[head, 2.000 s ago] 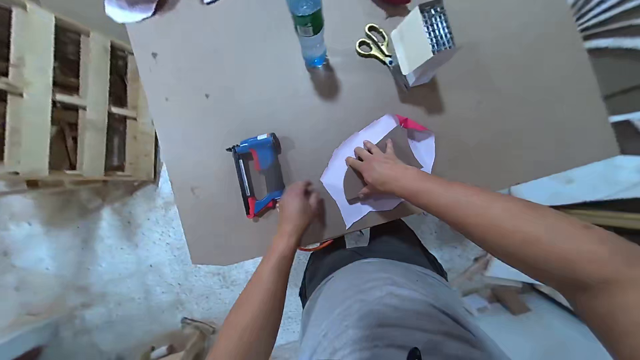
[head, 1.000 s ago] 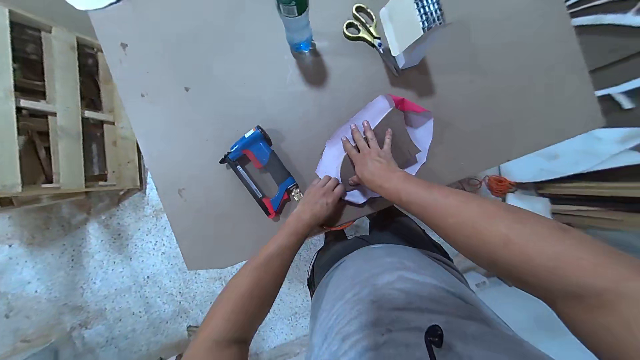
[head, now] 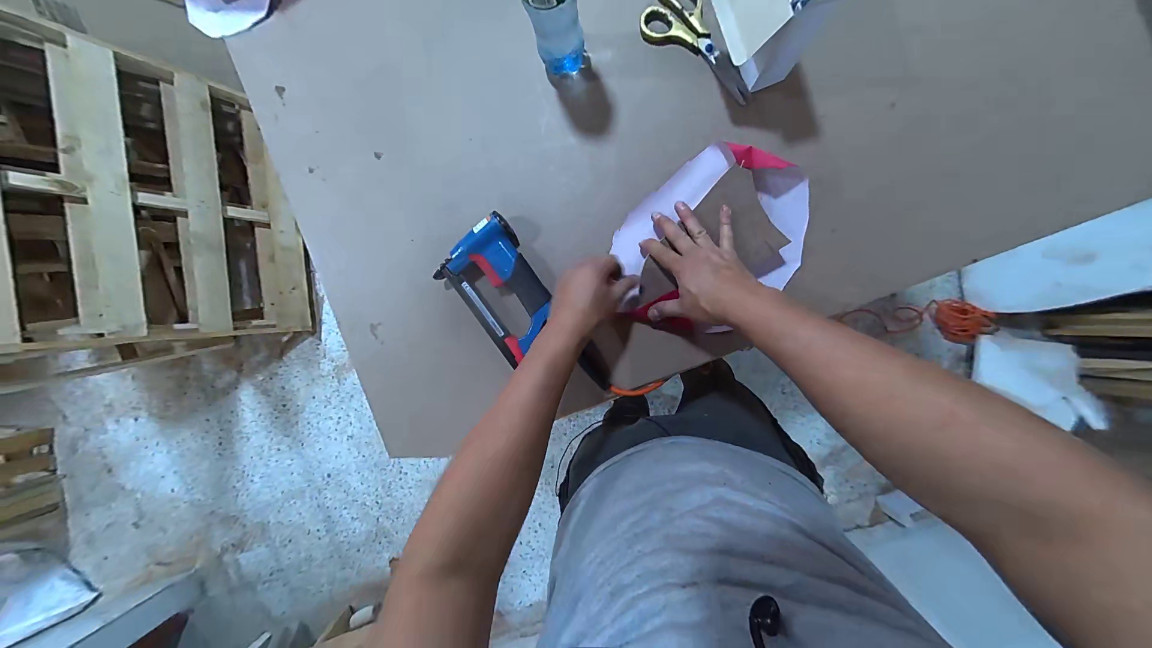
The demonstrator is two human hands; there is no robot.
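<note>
A curved brown board lies on white-backed pink fabric near the table's front edge. Red-pink folds of the fabric show at its top and at its lower edge. My right hand presses flat on the board with fingers spread. My left hand pinches the fabric's lower left edge between thumb and fingers. A blue and black pneumatic staple gun lies on its side just left of my left hand, partly hidden by my left forearm.
On the brown table stand a plastic bottle and an open white box, with gold-handled scissors beside it. Wooden pallets are at the left. A coiled orange hose lies beyond the table's right front edge.
My left hand has moved from beside the staple gun to the fabric's edge and taken hold of it. The lower edge now shows a red fold. My right hand stays on the board.
</note>
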